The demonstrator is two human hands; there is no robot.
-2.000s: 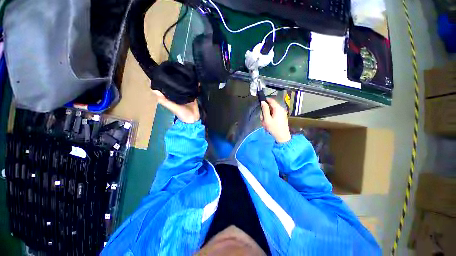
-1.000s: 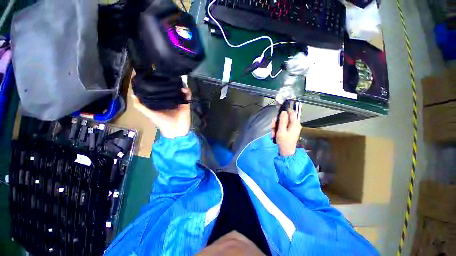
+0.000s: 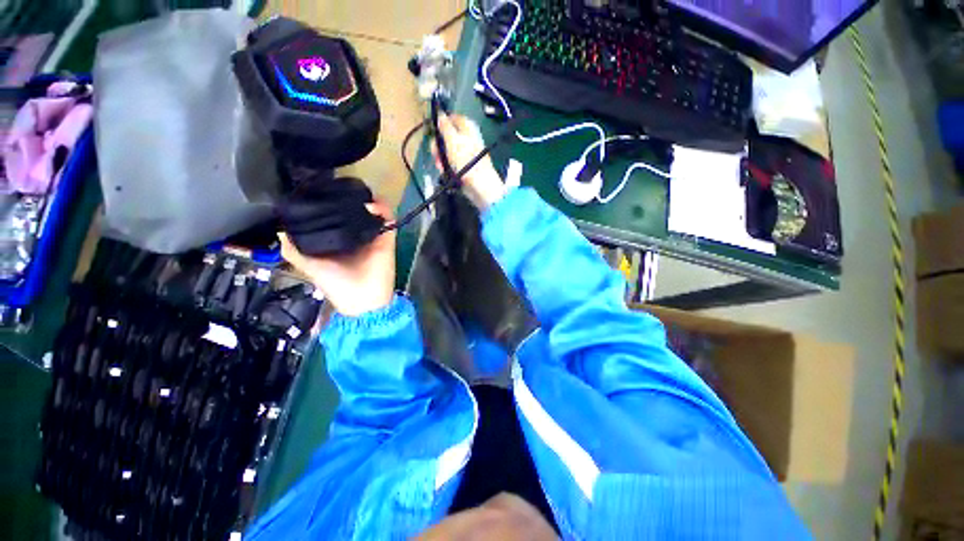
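My left hand (image 3: 354, 273) holds a black headset (image 3: 322, 217) by its lower ear cup, at the left of the bench. The upper ear cup with RGB light (image 3: 314, 79) glows, with a red emblem and a blue edge, over the grey protective bag (image 3: 174, 127). My right hand (image 3: 465, 148) is closed around a black-handled tool or cable bundle with a whitish wrapped end (image 3: 433, 69), pointing away from me. A thin black cable loops between the headset and my right hand. The fingers of my right hand are partly hidden.
The black parts tray (image 3: 159, 391) is at lower left. A white round hub (image 3: 580, 181) and white cable lie right of my right hand. Beyond are the keyboard (image 3: 624, 74), white paper (image 3: 706, 196) and mouse pad (image 3: 793, 206). An open carton (image 3: 822, 423) stands on the floor at right.
My right hand has moved left and forward with the wrapped item, from the bench's front edge to beside the headset. The headset has turned, and its lit cup now faces up over the grey bag.
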